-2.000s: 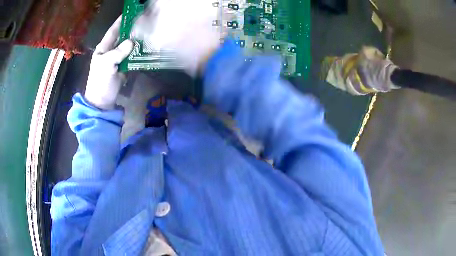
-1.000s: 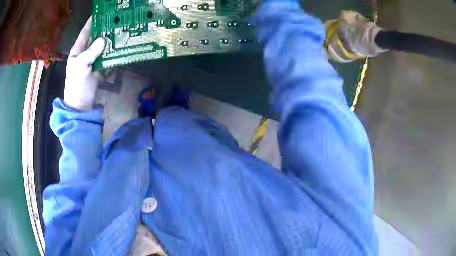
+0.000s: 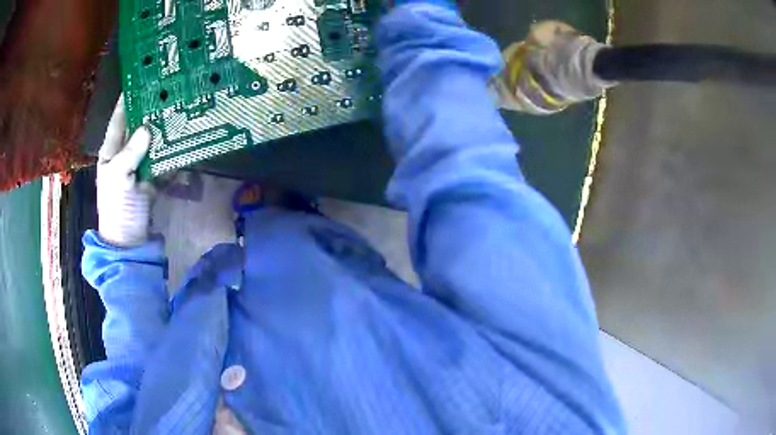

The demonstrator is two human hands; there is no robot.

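A green printed circuit board [image 3: 247,76] with silvery traces and rows of small pads lies across the top left, tilted, its upper part cut off by the picture's edge. My left hand [image 3: 124,183], in a white glove, grips its lower left corner, with the thumb on top of the board. My right hand is out of the picture above the top edge; only the blue sleeve shows, crossing the board's right end. Whether my right hand holds anything is hidden.
A black hose with a tape-wrapped end [image 3: 553,68] lies on the dark green mat [image 3: 544,161] at the right. A grey surface [image 3: 681,187] is beyond the mat's frayed edge. A red fringed flap [image 3: 42,102] and a pale rail [image 3: 53,280] beside a green conveyor [image 3: 21,306] are at the left.
The board and my left hand first shifted left, then lower in view, and the board is now more tilted. My right hand has gone from over the board to beyond the top edge.
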